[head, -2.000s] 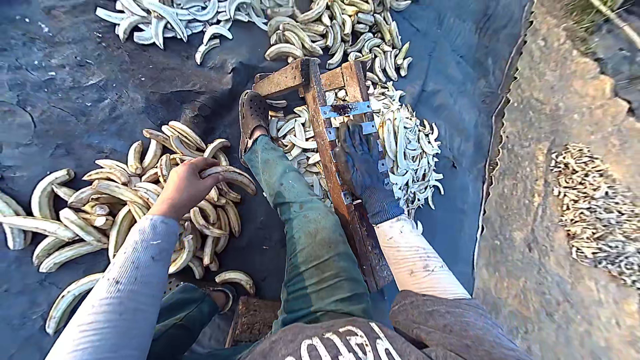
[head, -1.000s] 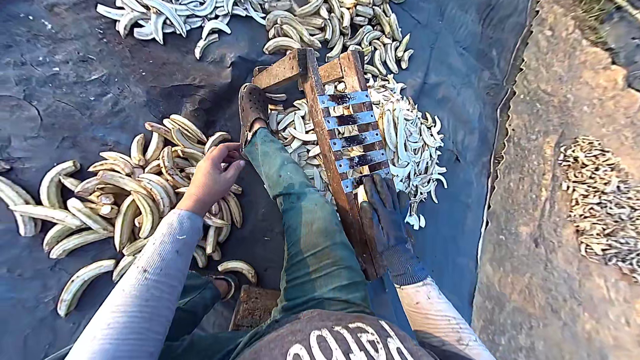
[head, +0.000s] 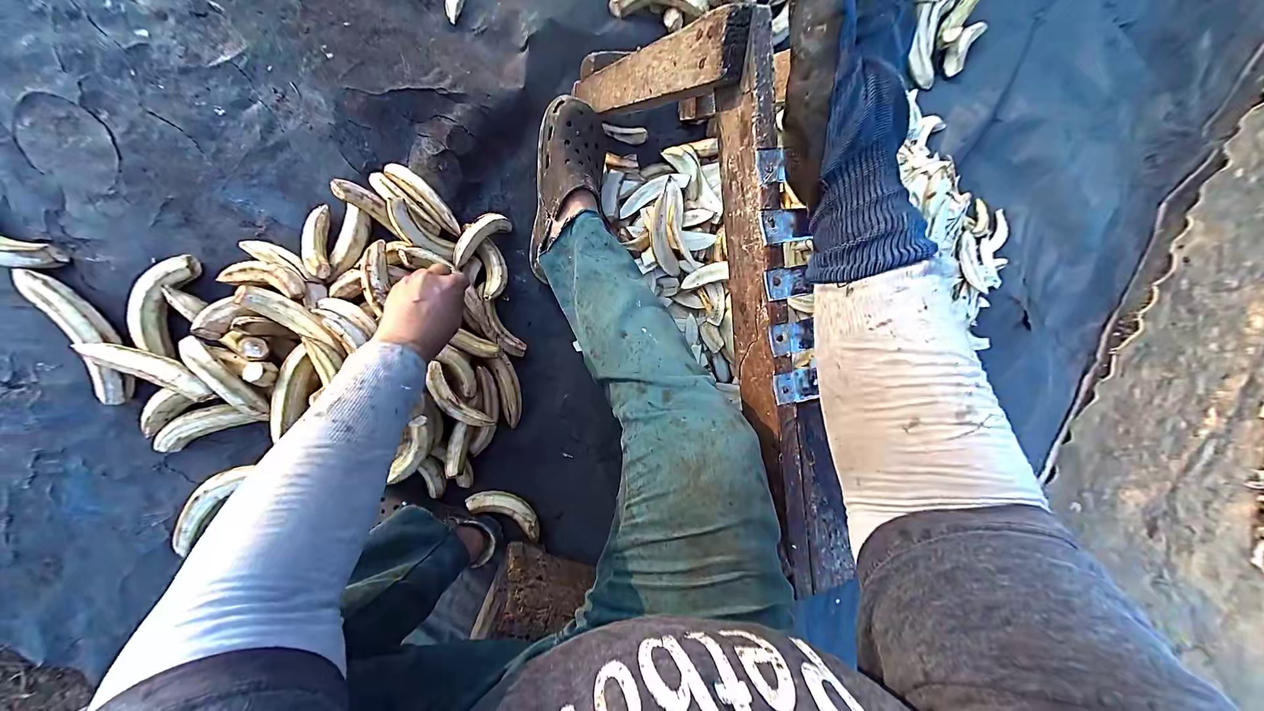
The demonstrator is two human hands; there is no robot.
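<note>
My bare left hand (head: pixel 425 308) is on the pile of peeled bananas or plantains (head: pixel 281 311), its fingers curled beside a curved fruit (head: pixel 480 237); whether it grips one is hidden. My right hand, in a dark blue knit glove (head: pixel 869 168), reaches along the wooden slicing frame (head: pixel 746 227) to the top edge of the view. Its fingers are out of sight, so what it holds cannot be told. Several metal blades (head: pixel 787 283) cross the frame just left of the glove cuff. Pale slices (head: pixel 681 212) lie beneath and beside the frame.
A dark plastic sheet (head: pixel 474 109) covers the ground. My foot in a brown clog (head: pixel 571 148) stands against the frame's left side. A wooden block (head: pixel 538 592) is near my other foot. A loose fruit (head: pixel 504 509) lies close by. Bare ground (head: pixel 1175 425) borders the sheet at right.
My right hand has moved forward along the frame, away from my body. My left hand, above the pile a second ago, is now down among the fruit. The view has shifted closer.
</note>
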